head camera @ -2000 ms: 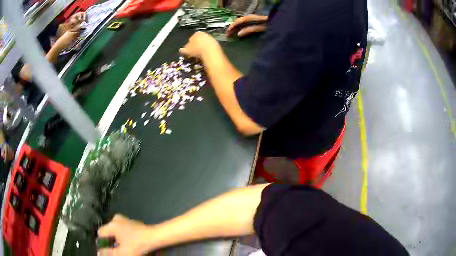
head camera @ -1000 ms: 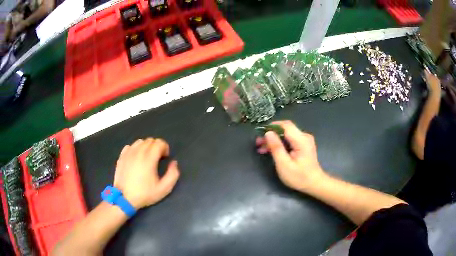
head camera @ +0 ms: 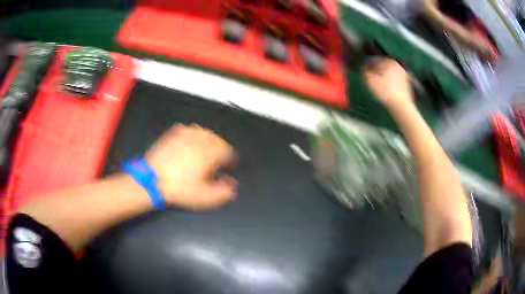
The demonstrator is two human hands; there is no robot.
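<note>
The picture is blurred. My left hand [head camera: 193, 166], with a blue wrist band [head camera: 145, 182], is over the black bench, fingers curled; whether it holds anything cannot be told. My right hand [head camera: 388, 80] reaches over the green belt, at a dark object [head camera: 374, 49] just beyond its fingers; its grip is unclear. The pile of circuit boards [head camera: 368, 163] lies on the bench, partly behind my right forearm. A red tray [head camera: 69, 138] at left holds a column of boards [head camera: 20, 97] and a small bunch [head camera: 85, 70].
A red tray [head camera: 172, 33] with dark phones in its slots lies on the belt [head camera: 69, 20] beyond the white edge strip [head camera: 230, 95]. A grey post [head camera: 480, 118] stands at right. Another person's arm [head camera: 455, 28] is at upper right. More red trays [head camera: 509, 152] are at far right.
The view has turned. My right hand has moved from beside the board pile out over the belt; the green piece seen in it earlier no longer shows. My left hand stays over the bench.
</note>
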